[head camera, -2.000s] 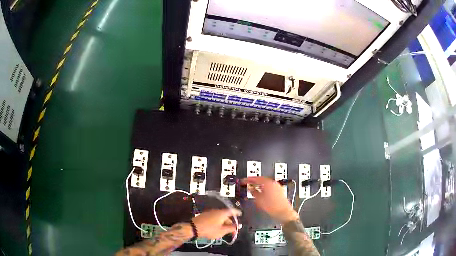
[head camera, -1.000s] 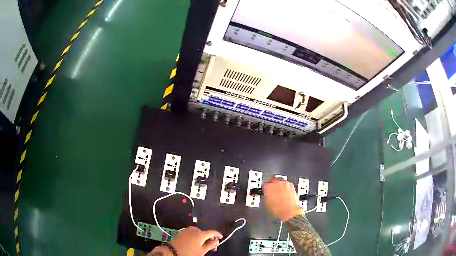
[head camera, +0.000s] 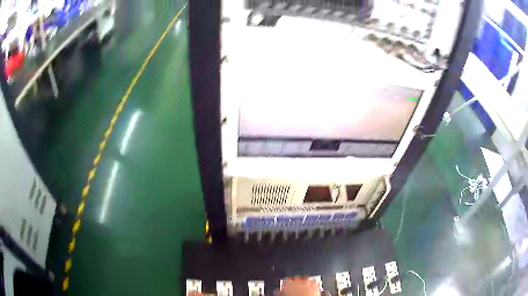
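The black fixture board (head camera: 289, 254) lies along the bottom of the view. A row of white sockets (head camera: 343, 282) on it is cut off by the lower edge. My right hand (head camera: 301, 286) is over the middle of the row, blurred and mostly cut off; its fingers and anything in them cannot be made out. Only a sliver of my left hand (head camera: 198, 293) shows at the bottom edge by the leftmost socket. A white cable (head camera: 418, 278) curves beside the right end of the row. The adapters and green boards are not clearly in view.
The tall instrument rack stands behind the board, with a wide pale screen (head camera: 324, 118) and a beige unit (head camera: 272, 193) below it. Yellow-black floor tape (head camera: 104, 141) runs at the left. A white cabinet (head camera: 23, 196) is at the left edge. White leads (head camera: 475, 185) lie at the right.
The view has tilted up, so the board and sockets have moved down to the bottom edge. Both hands are now mostly cut off, and more of the rack shows.
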